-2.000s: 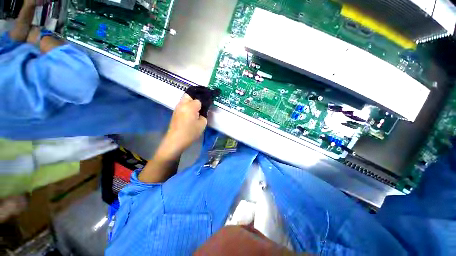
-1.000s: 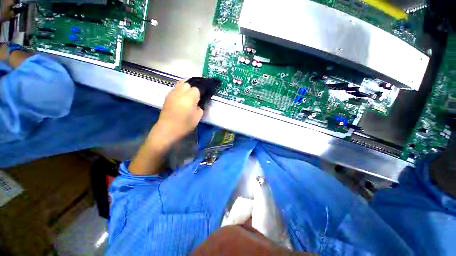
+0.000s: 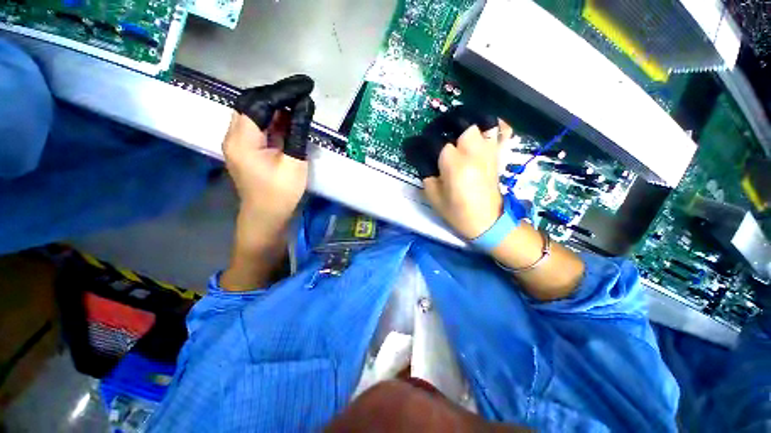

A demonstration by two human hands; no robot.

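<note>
My left hand (image 3: 270, 139), with black finger cots, is over the metal rail at the left edge of the circuit board (image 3: 385, 106). Its fingers are bent with a gap between them, and no part shows in it. My right hand (image 3: 461, 161), also in black finger cots, is over the board's near part, fingers curled down. Its fingertips are hidden, so I cannot tell if it holds anything. It wears a light blue wrist strap (image 3: 497, 230) with a blue cord. A long white-silver heatsink (image 3: 575, 93) lies across the board beyond my right hand.
The conveyor rail (image 3: 372, 190) runs along the near side. Another board (image 3: 93, 34) is at the upper left and one (image 3: 693, 262) at the right. A finned heatsink (image 3: 676, 38) with a yellow strip is at the far edge. A person's blue sleeve (image 3: 21, 118) is at the left.
My right hand has come into view over the board. My left hand has moved left and its fingers have spread from a closed pinch. The view has shifted.
</note>
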